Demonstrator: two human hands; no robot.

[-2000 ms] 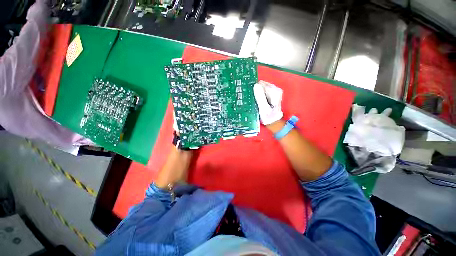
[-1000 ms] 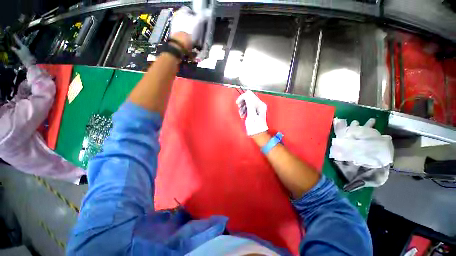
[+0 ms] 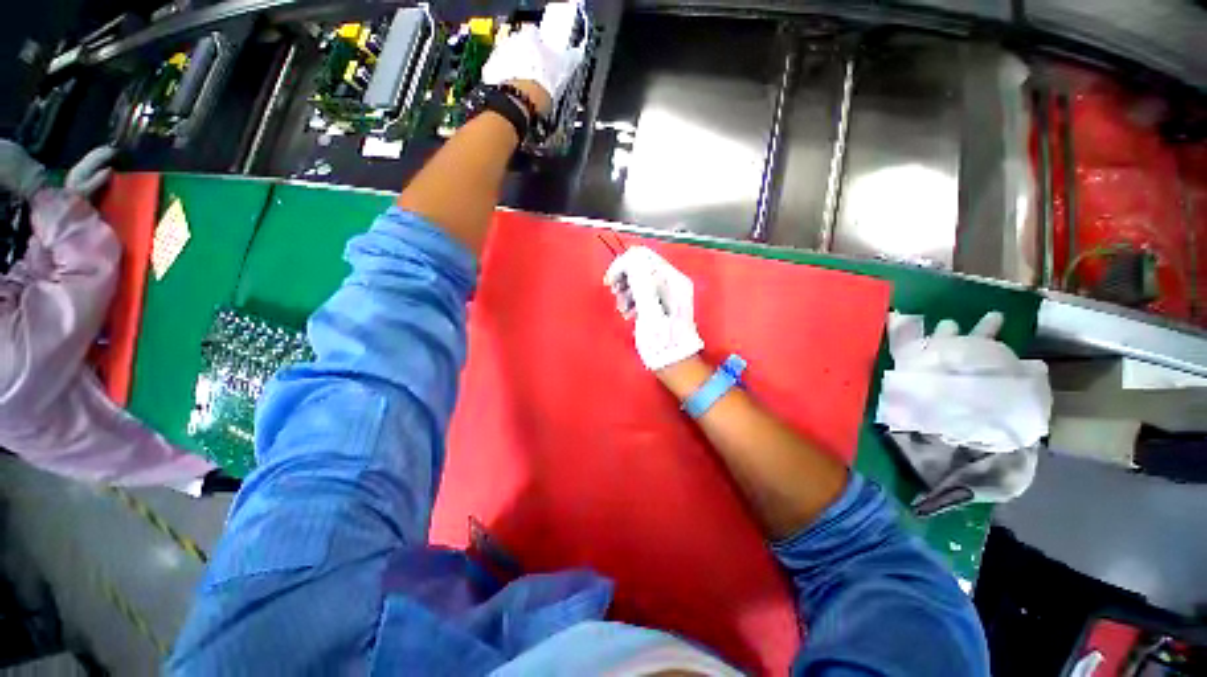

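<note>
My left hand [image 3: 530, 60], in a white glove, is on a circuit board [image 3: 470, 60] in the black carrier on the line. Its fingers are around the board's long grey-white block; the fingertips are partly hidden. A second board [image 3: 397, 66] with yellow parts and a grey block sits just left of it. My right hand [image 3: 653, 307], gloved with a light blue wrist band, is over the red mat [image 3: 582, 437]. It holds a thin dark pointed tool, seemingly tweezers [image 3: 612, 246], with the tips pointing away from me.
A green board [image 3: 236, 377] lies on the green mat at left, partly behind my left sleeve. A yellow card [image 3: 170, 238] lies beyond it. A pink-clad person [image 3: 66, 344] is at far left. Crumpled white gloves [image 3: 960, 397] lie at right. The metal conveyor [image 3: 900, 159] runs along the back.
The board held over the red mat two seconds ago is now in the carrier at the back. My left hand reached there with it. My right hand let go of its edge and stays over the mat.
</note>
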